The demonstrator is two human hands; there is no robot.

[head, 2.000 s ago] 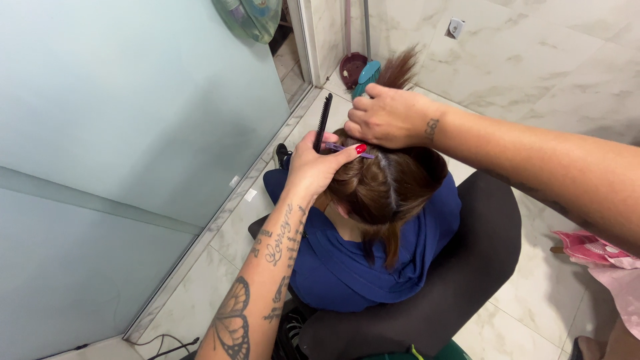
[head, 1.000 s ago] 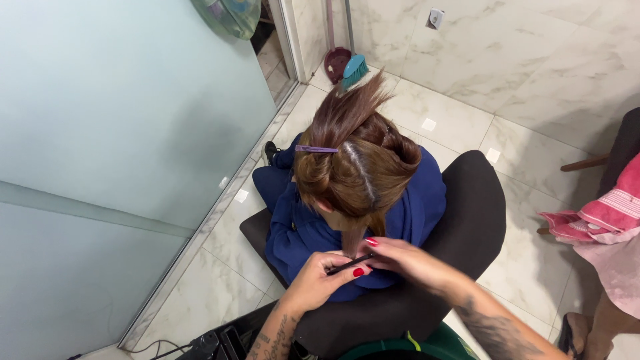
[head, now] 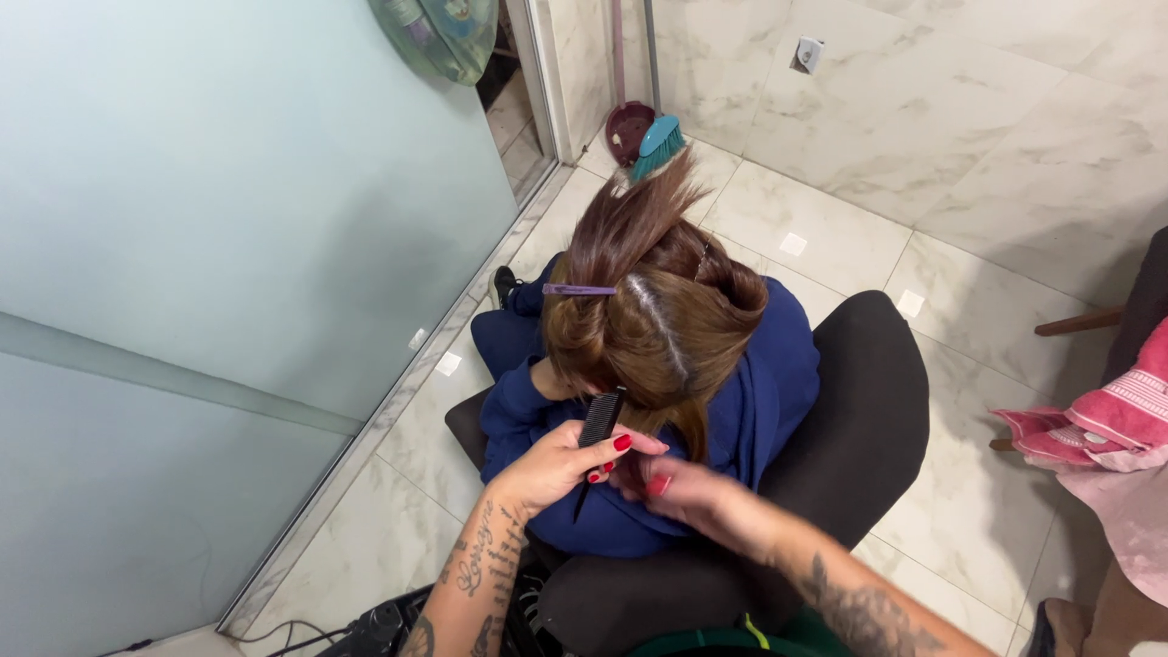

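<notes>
A person in a blue top sits on a dark padded chair (head: 881, 392), back of the head (head: 652, 338) towards me. A purple hair clip (head: 579, 290) holds part of the brown hair at the upper left, and a loose tuft rises above it. My left hand (head: 570, 461) grips a black rat-tail comb (head: 599, 422), teeth up and tail pointing down, just below the hair. Close against its fingertips is my right hand (head: 689, 497), blurred, with fingers bent around what looks like a lower strand of hair; the hold is partly hidden.
A frosted glass door (head: 228, 210) stands at the left. A teal broom (head: 659, 146) and a maroon dustpan (head: 630, 130) lean in the corner. Pink towels (head: 1118, 411) hang at the right, above a person's foot (head: 1058, 630). Cables (head: 292, 630) lie at the lower left.
Two seconds ago both hands were at the top of the head; they then moved down below the hair. Since one second ago the comb has turned from nearly level to steep in my left hand.
</notes>
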